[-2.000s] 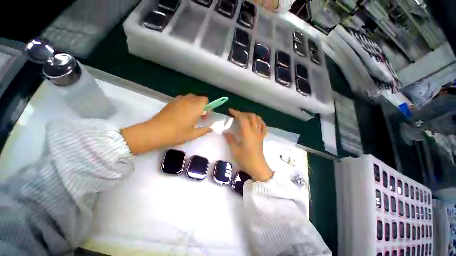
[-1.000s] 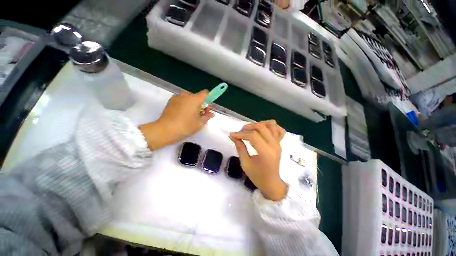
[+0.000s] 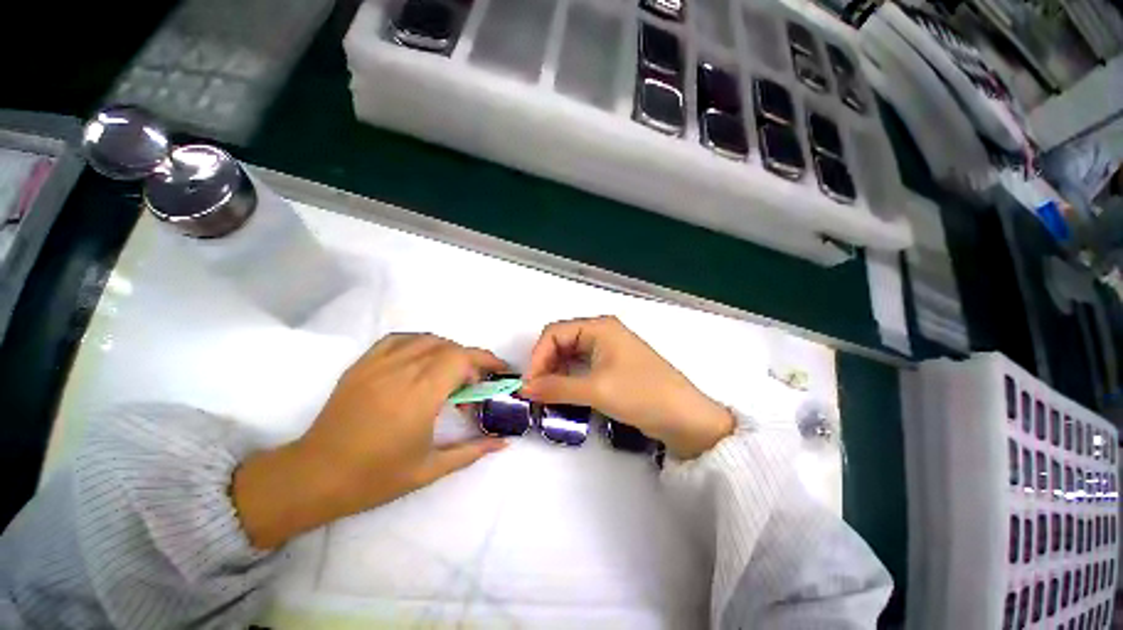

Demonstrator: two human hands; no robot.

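My left hand [image 3: 382,425] is at the left end of a short row of black watch bodies, its fingertips at the upper and lower edges of the leftmost watch body [image 3: 505,416]. The mint-green tool [image 3: 484,391] comes out between its thumb and fingers, its handle over that watch. My right hand [image 3: 622,382] is on the other side, thumb and finger pinched together at the tool's right end. Whether it holds the tool or a small scrap cannot be told. A second watch body [image 3: 565,423] lies beside the first; others are partly hidden under my right hand.
A white bottle [image 3: 277,252] with a shiny metal top stands at the mat's left. A thick foam tray [image 3: 554,142] with watches lies beyond the white mat [image 3: 431,548]. A dense foam tray [image 3: 961,492] is at the right. Small parts [image 3: 815,425] lie at the mat's right.
Both hands have come down from the mat's far side to the watch row. My left fingers are now around the leftmost watch, and the tool has dropped with them. The view has shifted somewhat.
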